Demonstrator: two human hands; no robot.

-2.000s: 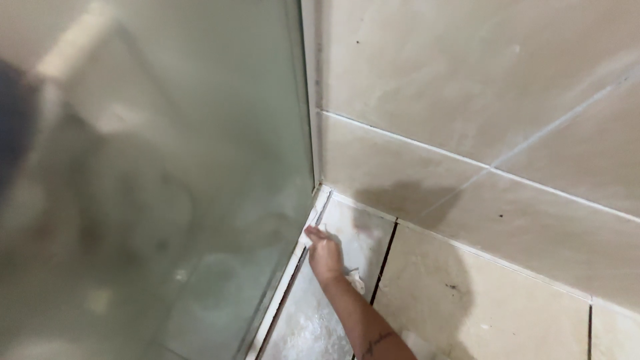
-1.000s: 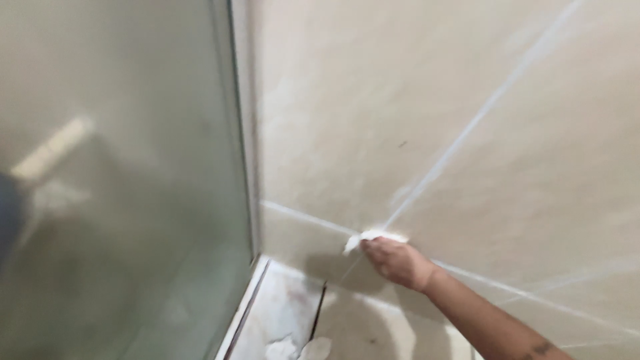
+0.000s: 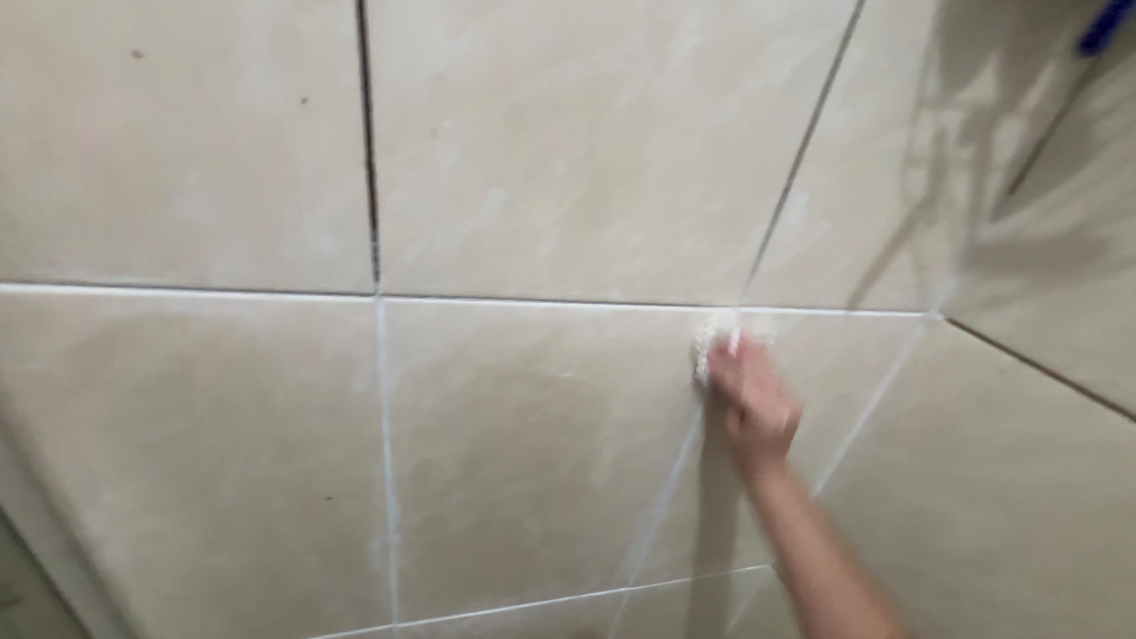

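My right hand (image 3: 754,390) presses a whitish crumpled cloth or wipe (image 3: 707,351) against the beige wall tiles (image 3: 532,444). Both are blurred, and the fingers partly hide the cloth. They lie just below a horizontal white grout line (image 3: 550,302), where a slanting joint meets it. Several joints below that line are whitened, while the upright joints above it, such as the one at upper left (image 3: 366,142), look dark. My left hand is not in view.
A wall corner (image 3: 939,311) stands to the right, with a dark joint (image 3: 1038,364) running down from it. Shadows fall across the upper right, near a blue object (image 3: 1103,28). A pale frame edge (image 3: 53,506) crosses the lower left.
The view has swung away from the glass panel and floor to higher wall tiles. My right hand has moved from the floor edge to the low wall, then up to this higher joint.
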